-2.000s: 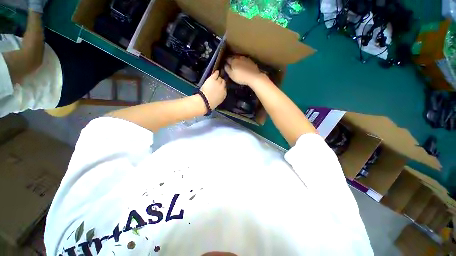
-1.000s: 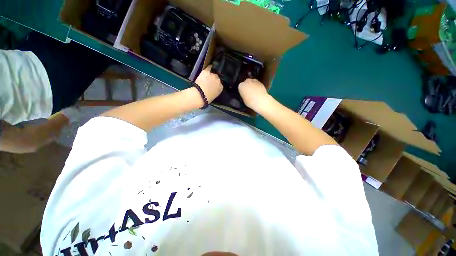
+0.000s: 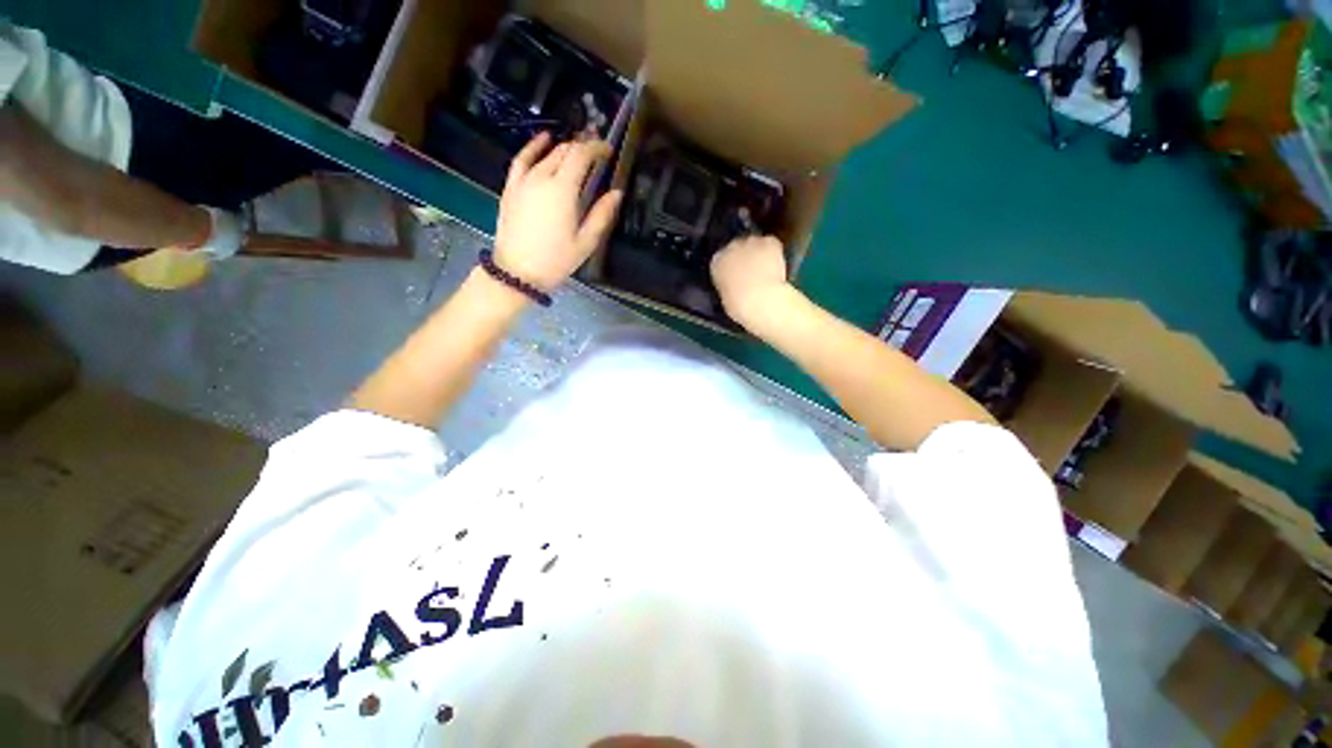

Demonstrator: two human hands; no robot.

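Note:
An open brown retail carton [image 3: 811, 158] stands at the bench's near edge with its flap raised. A black device [image 3: 682, 193] with a squarish dark face sits inside it. My right hand [image 3: 751, 275] is inside this carton at its right side, fingers curled at a small dark part; its fingertips are partly hidden. My left hand [image 3: 552, 212] is bare, with a dark bead bracelet, fingers spread over the near wall between this carton and the carton to its left. That left carton [image 3: 430, 76] holds another black device [image 3: 529, 85].
More open cartons [image 3: 1147, 482] stand in a row at right. Dark cables and white sheets [image 3: 1084, 76] lie on the green bench [image 3: 1008, 197] at the back. An orange-brown parts box [image 3: 1259, 124] is at far right. Another person's arm [image 3: 102, 197] is at left.
My left hand has left the device and moved left, its fingers opening over the carton wall. My right hand stays in the carton, slightly lower. The other person's arm has moved up.

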